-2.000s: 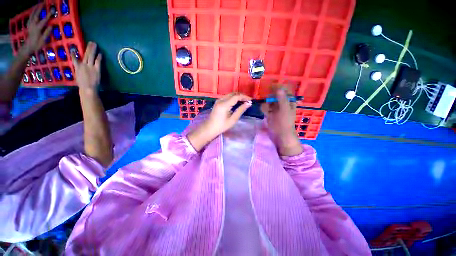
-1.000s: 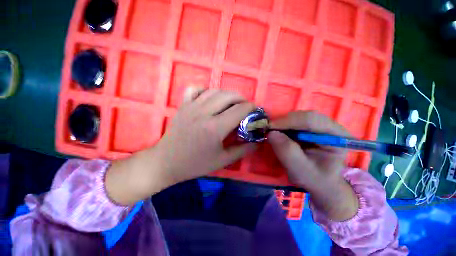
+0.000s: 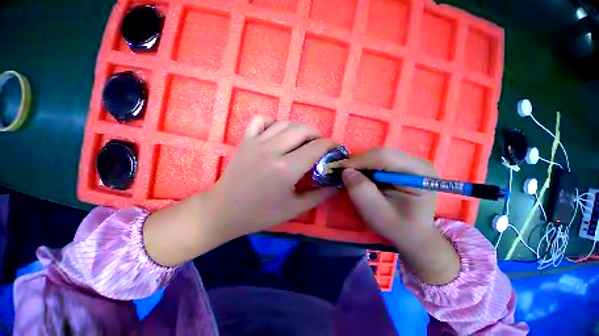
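Note:
My left hand (image 3: 266, 174) holds a round watch body (image 3: 330, 165) by its side, low over the front part of the large red-orange sorting tray (image 3: 220, 79). A small pale yellow label lies on the watch's face. My right hand (image 3: 397, 200) grips a blue marker pen (image 3: 427, 182), its black end pointing right and its tip at the label. The fingers hide the pen tip and part of the watch. Three dark watch bodies sit in the tray's left column, one of them in the front pocket (image 3: 117, 163).
A masking tape roll (image 3: 14, 101) lies at the far left. On the right are white charging pucks (image 3: 524, 107), a dark watch body (image 3: 514, 146), a black square unit (image 3: 563, 195), a white multi-port charger (image 3: 589, 213) and tangled cables. A small-pocket tray (image 3: 381, 270) shows below the bench edge.
Since the first frame my view has moved closer, and my hands have come over the tray, the left taking hold of the labelled watch. Over the last second the pen has shifted slightly left.

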